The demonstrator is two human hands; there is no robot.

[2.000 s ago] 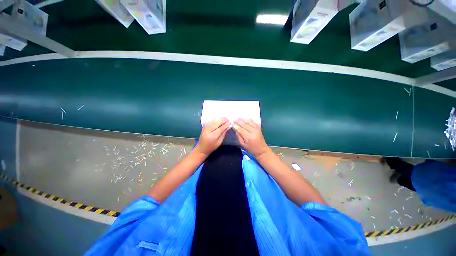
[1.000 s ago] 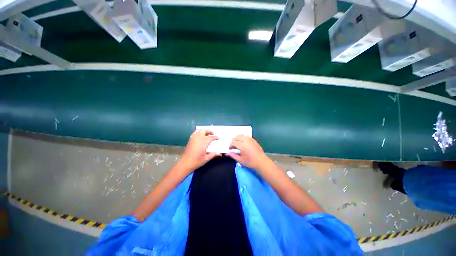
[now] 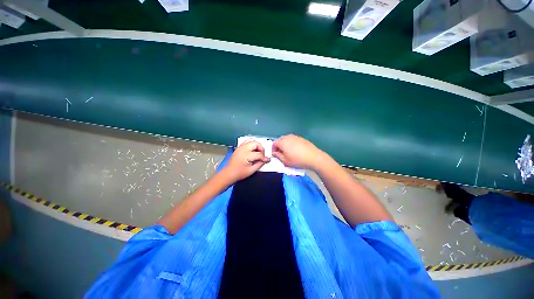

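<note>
A white carton (image 3: pixel 275 167) is at my lap against the near edge of the green belt, seen end-on and partly covered by my hands. My left hand (image 3: pixel 248 159) rests on its left part with fingers bent. My right hand (image 3: pixel 293 152) lies over its upper right part, fingertips pointing left. The fingertips of both hands nearly meet at the middle of the carton. Whether they pinch a flap or a small piece there is too small to tell.
The green belt (image 3: pixel 175 87) runs across, with a few thin white slivers and a crumpled shiny heap (image 3: pixel 524 157) at far right. White printed cartons (image 3: pixel 448 26) stand beyond the white rail. Scraps litter the grey floor. A person's blue sleeve (image 3: pixel 503 216) shows at right.
The carton sits tilted now and is more covered. My right hand has moved up over its top right part, and both hands' fingertips have come together near the middle. The camera view has shifted.
</note>
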